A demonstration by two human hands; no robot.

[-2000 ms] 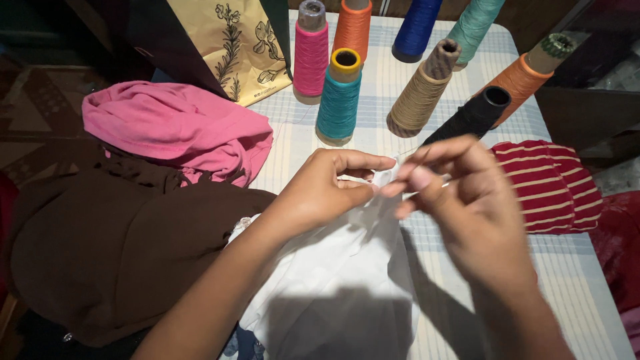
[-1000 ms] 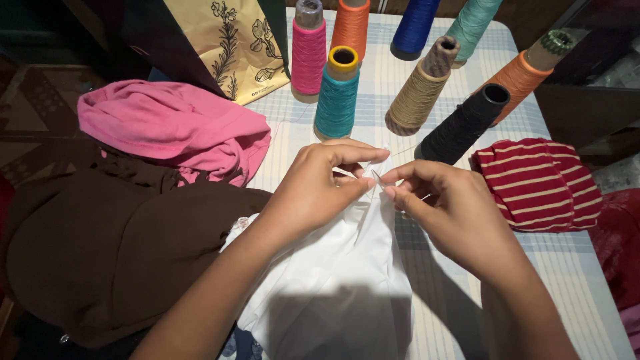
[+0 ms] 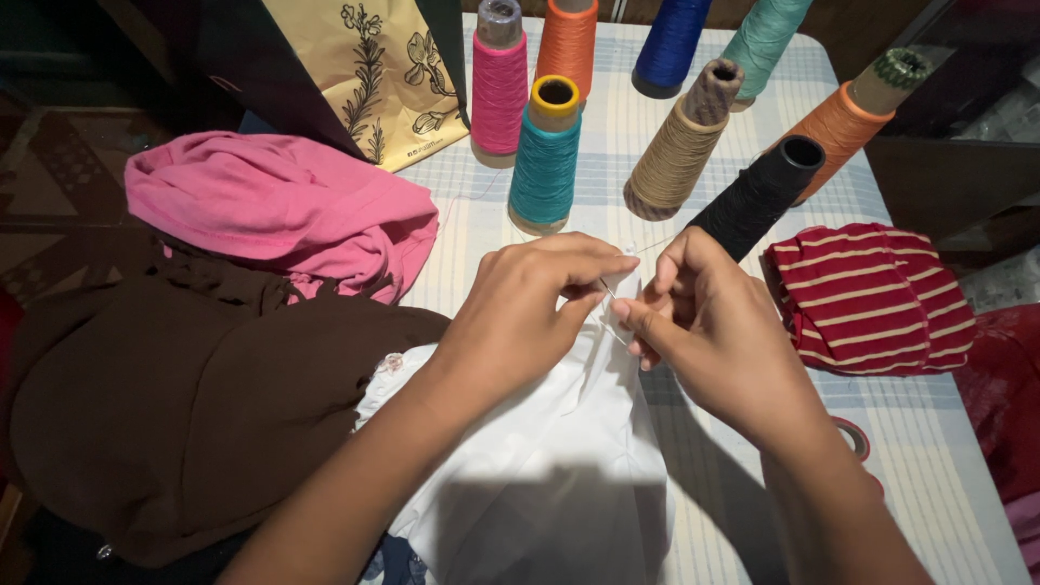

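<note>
White fabric [image 3: 561, 422] lies across the front of the table, its upper edge raised between my hands. My left hand [image 3: 536, 301] pinches that edge between thumb and fingers. My right hand [image 3: 699, 317], close by on the right, has thumb and fingertips closed on a thin sewing needle [image 3: 608, 288], whose other end is at the cloth beside my left fingers. A thread shows below the needle, near my right fingertips. Another thin dark thread runs above my right hand toward the black thread cone [image 3: 751, 195]. The other fingers of my right hand are curled and partly hidden.
Several thread cones stand behind, among them a teal one [image 3: 546, 171] and a beige one [image 3: 678, 162]. Pink cloth [image 3: 284, 203] and brown cloth [image 3: 187, 406] lie left, a striped red cloth [image 3: 877, 301] right. Red-handled scissors, apparently, [image 3: 861, 439] lie partly under my right forearm. A paper bag [image 3: 366, 73] stands at back left.
My right hand was blurred and raised two seconds ago, then came to the cloth edge beside my left hand. Now it is slightly apart from my left fingertips, with the needle between them.
</note>
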